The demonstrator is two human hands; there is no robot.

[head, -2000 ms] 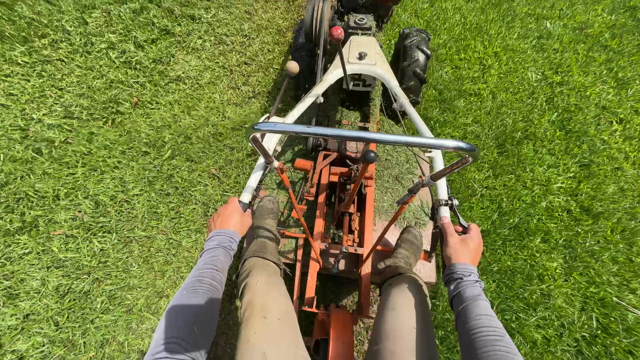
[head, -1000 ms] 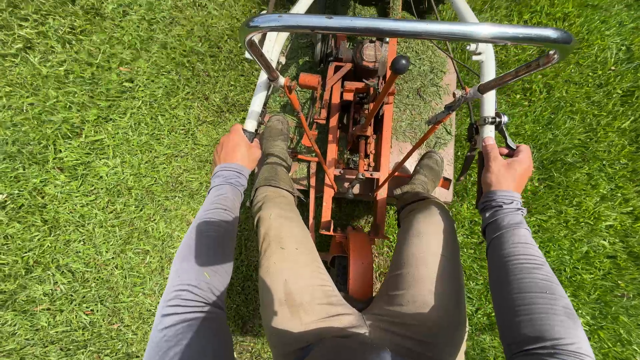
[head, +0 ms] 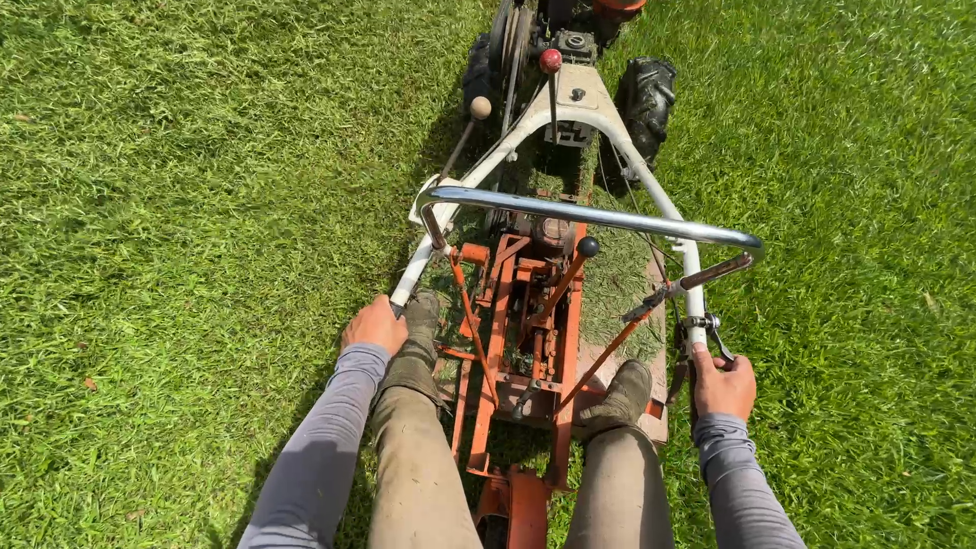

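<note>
My left hand (head: 375, 326) is closed around the left grip at the end of the white tubular handlebar (head: 583, 116) of a walk-behind tractor. On the other side my right hand (head: 723, 385) holds the right grip, with its fingers by a metal hand lever (head: 718, 339). A chrome crossbar (head: 595, 215) spans the space ahead of both hands. Beneath it lies the orange steel frame (head: 496, 335) of the mower attachment, with a black-knobbed lever (head: 568, 278) standing up from it. My boots rest on either side of this frame.
Lugged rubber tyres (head: 648, 107) flank the tractor at the front. A red-knobbed lever (head: 551, 76) and a beige-knobbed lever (head: 467, 137) rise near the handlebar's apex. Cut clippings cover the deck (head: 621, 286). Matted grass (head: 191, 229) lies left, upright grass (head: 854, 229) right. An orange wheel cover (head: 526, 507) sits between my legs.
Both hands remain on the handlebar grips. The view tipped down toward my legs one second ago and is now raised again, showing the tyres and knobbed levers.
</note>
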